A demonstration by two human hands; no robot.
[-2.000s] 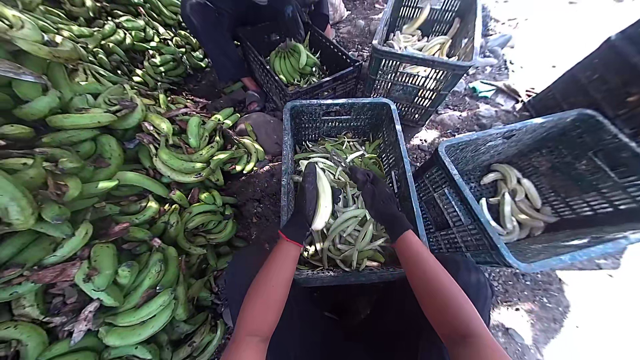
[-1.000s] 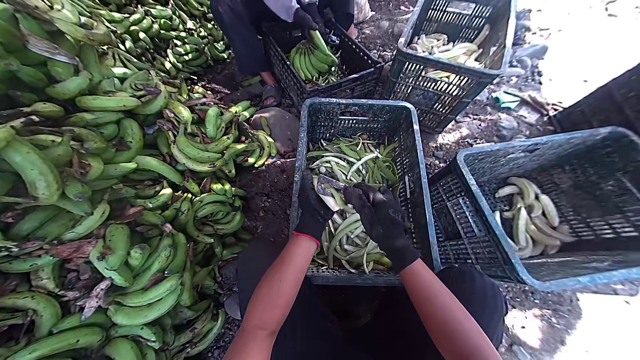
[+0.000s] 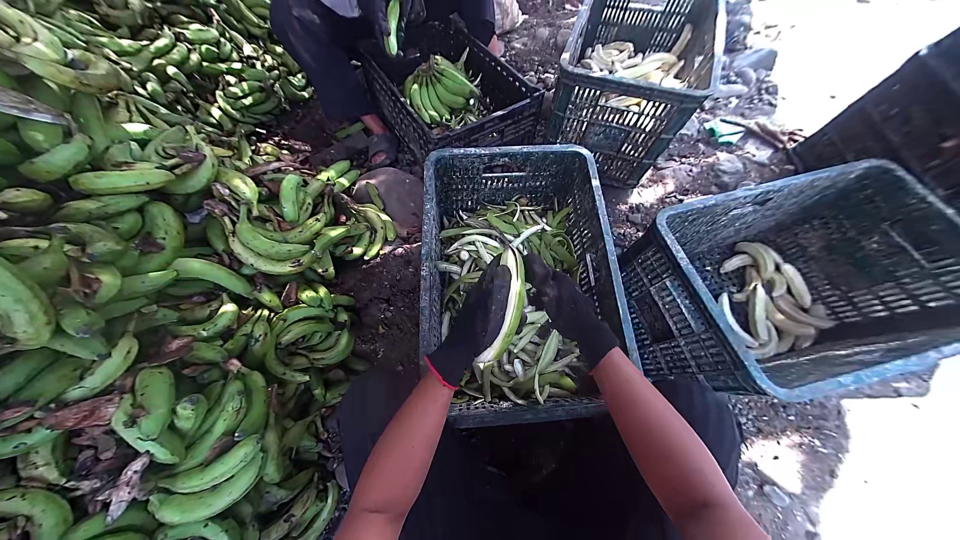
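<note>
Over a plastic crate (image 3: 609, 247) of green peel strips (image 3: 551, 352), my left hand (image 3: 476, 322), in a black glove with a red cuff edge, grips a partly peeled green plantain (image 3: 510, 307). Pale flesh shows along the plantain between strips of green skin. Also gloved in black, my right hand (image 3: 566, 300) is at the plantain's upper end, its fingers bent; a small pale blade or peel strip shows near the fingertips, and I cannot tell which.
Green plantains (image 3: 202, 277) are heaped at the left. Peeled plantains (image 3: 772, 300) lie in the tilted right crate (image 3: 697, 307) and a back crate (image 3: 637, 82). Beyond a stone (image 3: 390, 195), another person sits by a dark crate (image 3: 525, 112) holding a green bunch (image 3: 439, 90).
The pale peeled plantain held two seconds ago is no longer in my left hand; a partly green one is there now. The other person's hands have lifted a green plantain above their crate.
</note>
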